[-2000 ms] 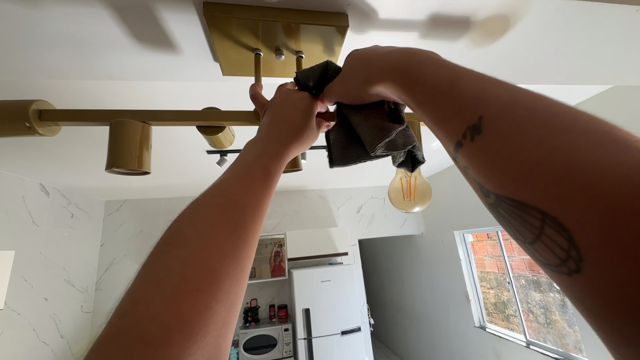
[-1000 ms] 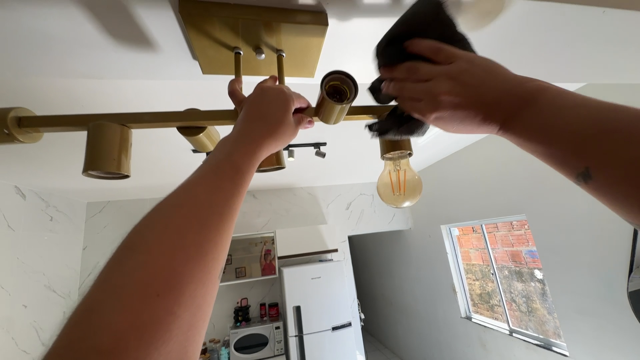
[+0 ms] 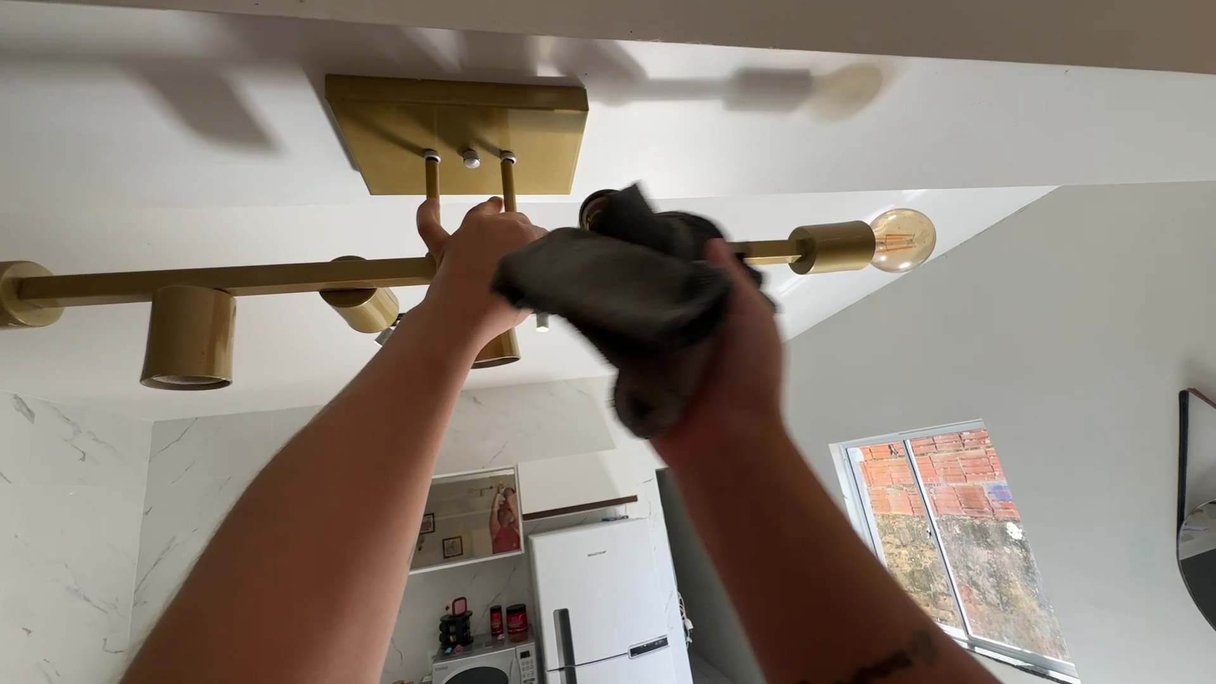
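A gold ceiling light has a square mounting plate (image 3: 461,133) and a horizontal bar (image 3: 237,279) with several cylindrical lamp sockets (image 3: 188,337). At its right end, an amber filament bulb (image 3: 902,240) sits in a socket (image 3: 832,247). My left hand (image 3: 480,261) grips the fixture just below the plate, around the bar and the thin rods. My right hand (image 3: 736,351) holds a dark cloth (image 3: 627,294), blurred, in front of the bar right of my left hand. The cloth partly hides one socket and a stretch of the bar; whether it touches them cannot be told.
White ceiling (image 3: 950,133) is close above the fixture. Lower down stand a white refrigerator (image 3: 603,589) and a microwave (image 3: 484,662), with a wall cabinet (image 3: 470,521) above. At right are a window (image 3: 955,541) and a dark-framed mirror (image 3: 1197,541).
My right hand and the cloth have moved from near the bulb's socket toward my left hand. The bulb, hanging down before, now points right. My left hand keeps its hold on the fixture.
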